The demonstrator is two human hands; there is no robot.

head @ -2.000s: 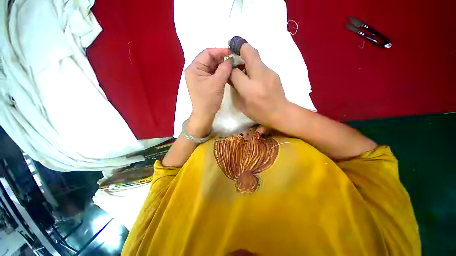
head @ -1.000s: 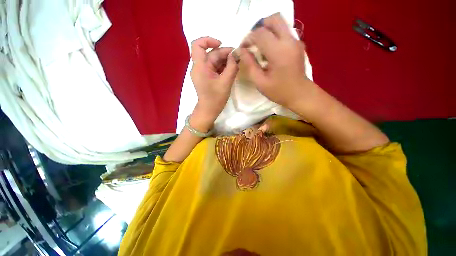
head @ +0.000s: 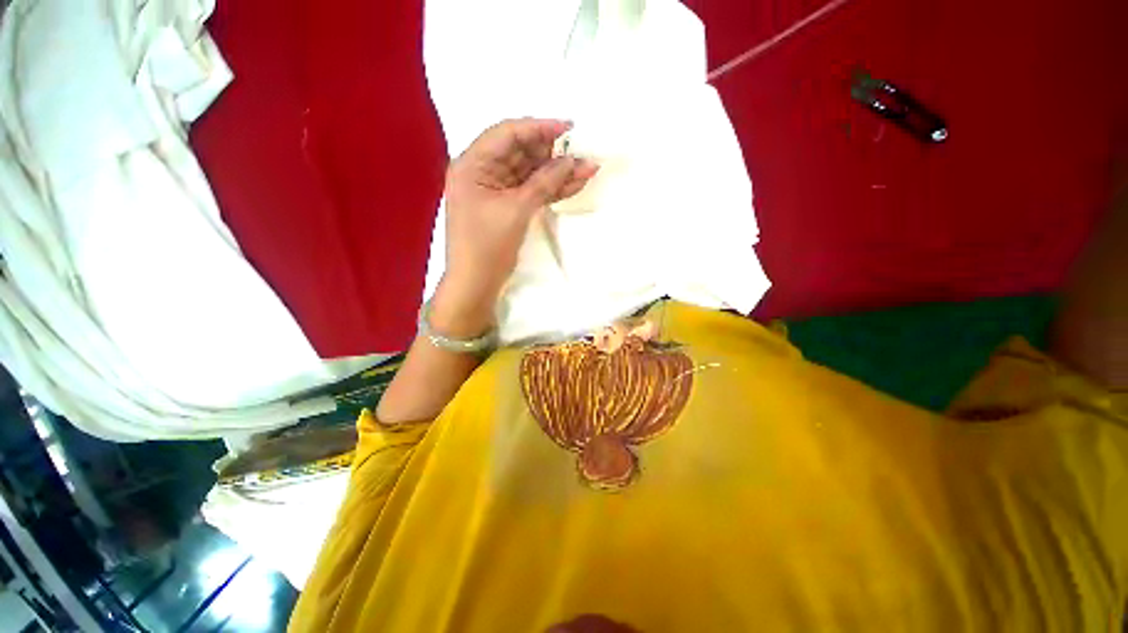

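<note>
A white garment [head: 656,186] lies on the red cloth and reaches to my lap. My left hand [head: 513,179] pinches a small folded bit of it between thumb and fingers, with a tiny pale piece at the fingertips too small to make out. A thin pale sewing thread [head: 779,46] runs taut from the garment toward the upper right. My right hand is out of the picture; only a blurred part of the right arm shows at the right edge. The needle cannot be seen.
Black thread snips [head: 901,106] lie on the red table cloth [head: 940,223] at the upper right. A large white garment pile [head: 124,235] fills the left side. Dark metal parts and a white bundle lie below it. Green shows beyond the cloth's near edge.
My right hand has left the fingertips of my left hand and moved out of view to the right. The thread is now stretched straight. My left hand still pinches the cloth.
</note>
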